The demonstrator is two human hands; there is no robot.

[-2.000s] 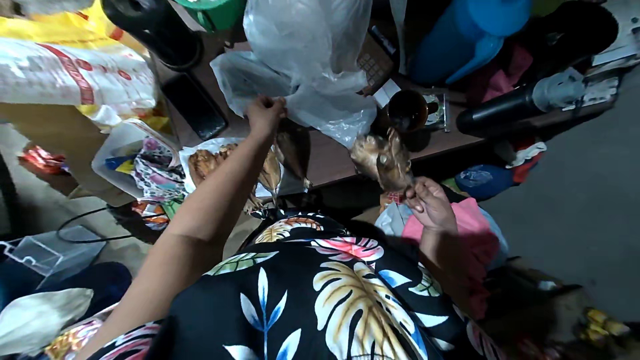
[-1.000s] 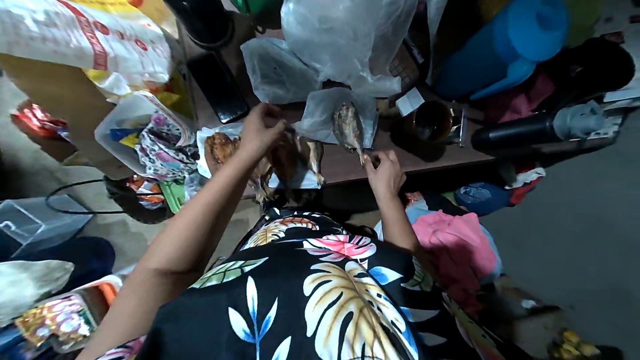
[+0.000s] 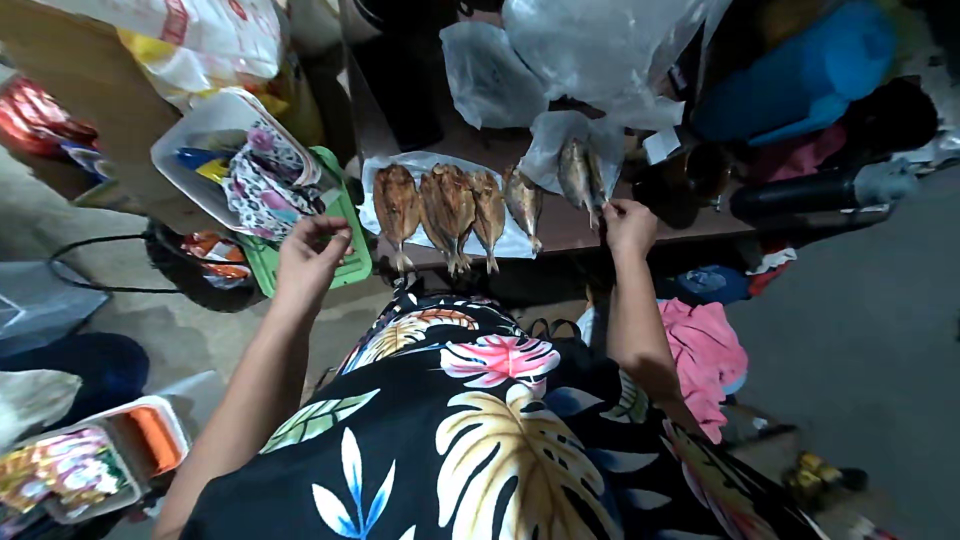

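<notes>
Several split dried fish (image 3: 448, 210) lie side by side on a white sheet (image 3: 420, 161) along the table's near edge, their tails toward me. To their right, more silvery dried fish (image 3: 576, 174) rest on a piece of clear plastic (image 3: 540, 154). My right hand (image 3: 628, 225) pinches the tail end of one of these. My left hand (image 3: 316, 247) is raised left of the row, over a green plastic lid (image 3: 349, 259), fingers curled apart and holding nothing visible.
Clear plastic bags (image 3: 600, 52) lie behind the fish. A dark phone (image 3: 397, 97) is at the back left; a blue pitcher (image 3: 802, 75) and a glass cup (image 3: 706, 174) stand right. A plastic tub (image 3: 202, 135) with patterned cloth sits left; pink cloth (image 3: 701, 352) hangs below.
My left hand has moved off the fish row to the left. My right hand, which held a fish up earlier, is now lower at the fish on the plastic. The view has shifted.
</notes>
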